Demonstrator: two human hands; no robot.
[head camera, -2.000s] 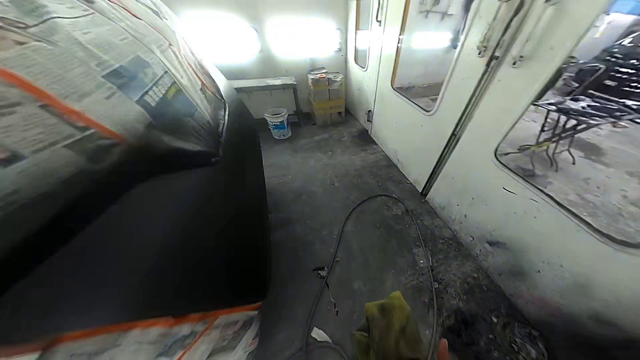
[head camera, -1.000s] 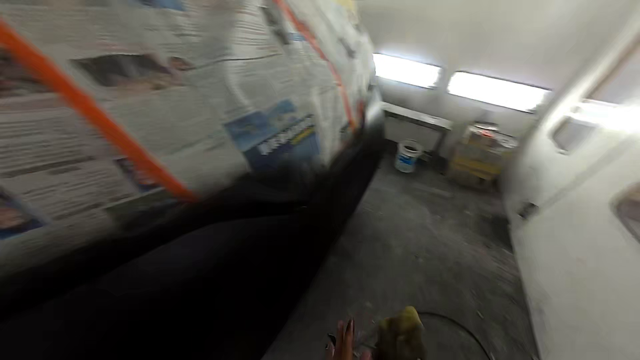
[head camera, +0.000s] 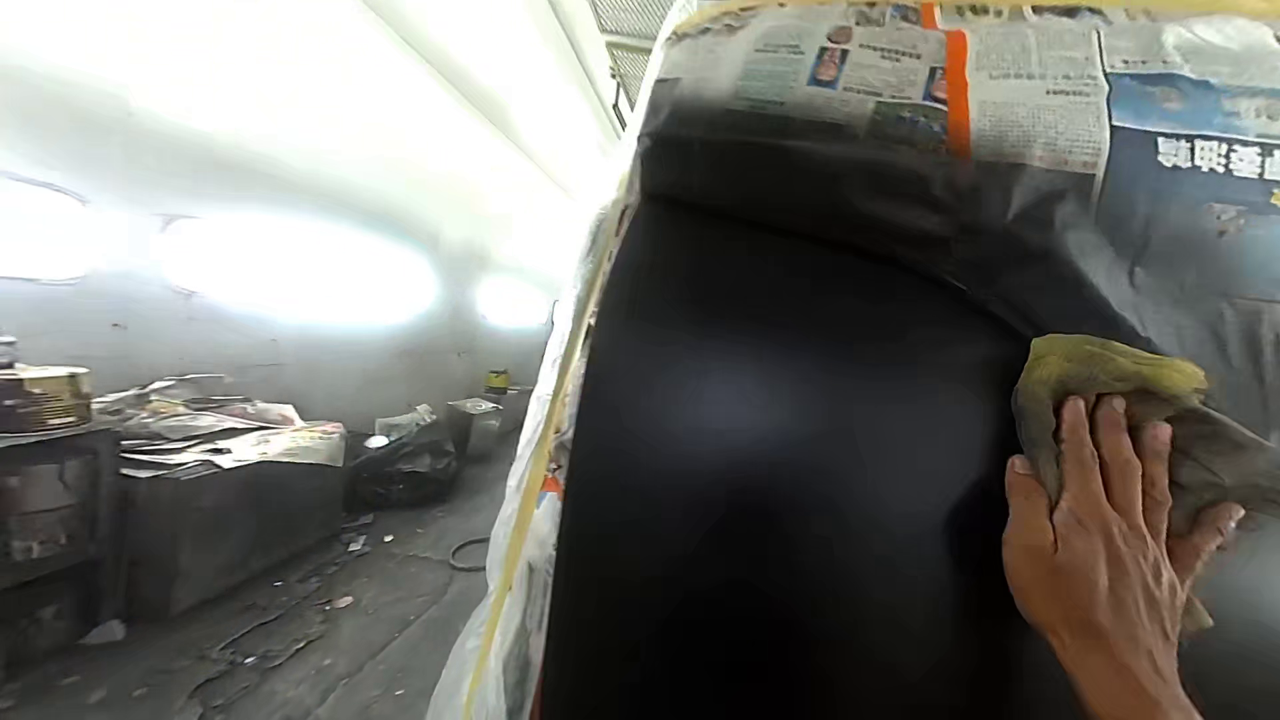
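A smooth dark panel (head camera: 780, 450), apparently of a vehicle masked around its edges, fills the middle. My right hand (head camera: 1110, 540) lies over a crumpled yellow-green and grey cloth (head camera: 1110, 370), fingers spread and pointing up, pressing it against the panel's right side beside the masking. Newspaper masking (head camera: 1040, 90), dulled with dark overspray along its lower part, covers the area above and to the right, with an orange tape strip (head camera: 958, 90) across it. Pale sheeting with yellow tape (head camera: 520, 520) runs down the panel's left edge. My left hand is out of view.
Along the left wall stand a dark box (head camera: 235, 530) topped with loose newspapers (head camera: 240, 435), a black plastic bag (head camera: 405, 465) and a shelf unit (head camera: 60, 510) holding a metal tin (head camera: 45, 395). Scraps and a hose loop (head camera: 468, 553) lie on the worn floor. Bright lights line the wall.
The view has swung strongly to another side of the room. The cloth, low at the frame's bottom edge a second ago, is now pressed on the dark panel under my right hand.
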